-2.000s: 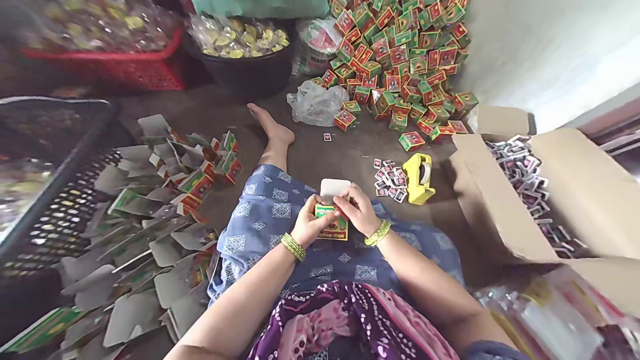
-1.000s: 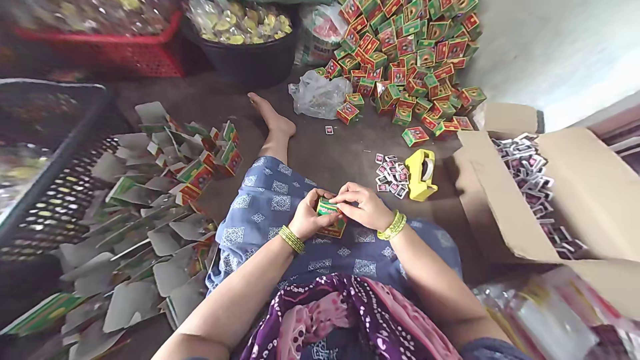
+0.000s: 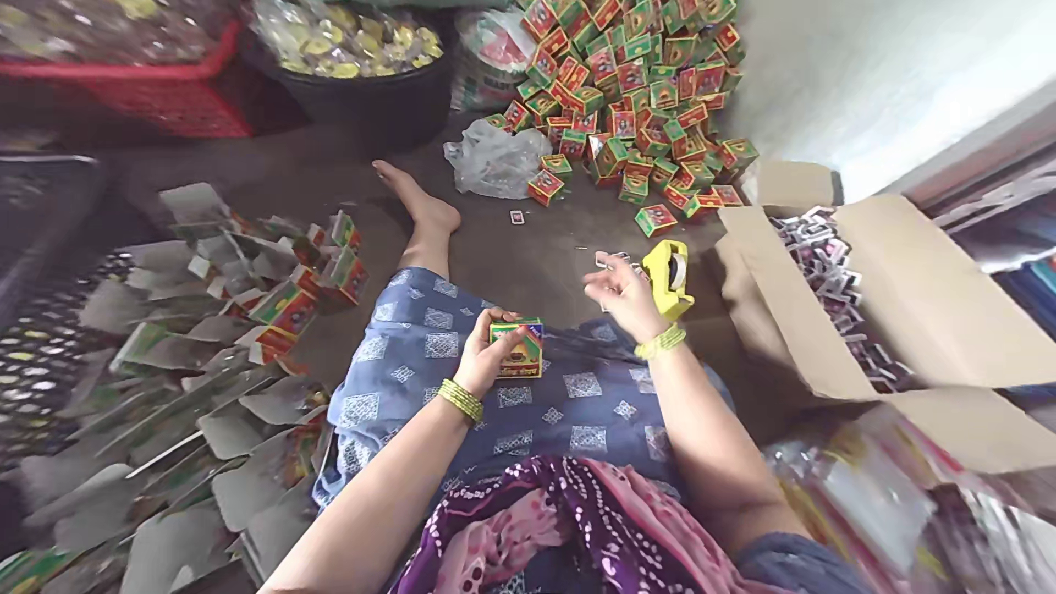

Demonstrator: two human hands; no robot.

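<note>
My left hand [image 3: 488, 353] holds a small green, red and yellow printed carton [image 3: 518, 350] upright over my lap, its top closed. Over the small pile of little cards or packets [image 3: 612, 259] on the floor is my right hand [image 3: 620, 290], slightly blurred, covering most of the pile. Whether its fingers hold one of these pieces cannot be made out. Just right of that hand a yellow tape dispenser [image 3: 670, 279] stands on the floor. One loose small piece [image 3: 517, 217] lies farther forward.
Printed cartons [image 3: 631, 99] are heaped ahead beside a crumpled plastic bag [image 3: 497, 160]. Open-flapped cartons [image 3: 223, 330] crowd the left. At right stands an open cardboard box [image 3: 767, 305] of small pieces. A red basket [image 3: 157, 91] and dark tub [image 3: 363, 103] of wrapped items stand front left.
My right hand has left the carton and moved right to the small pile beside the tape dispenser. The carton's flap, raised two seconds ago, is down. My left hand still holds the carton.
</note>
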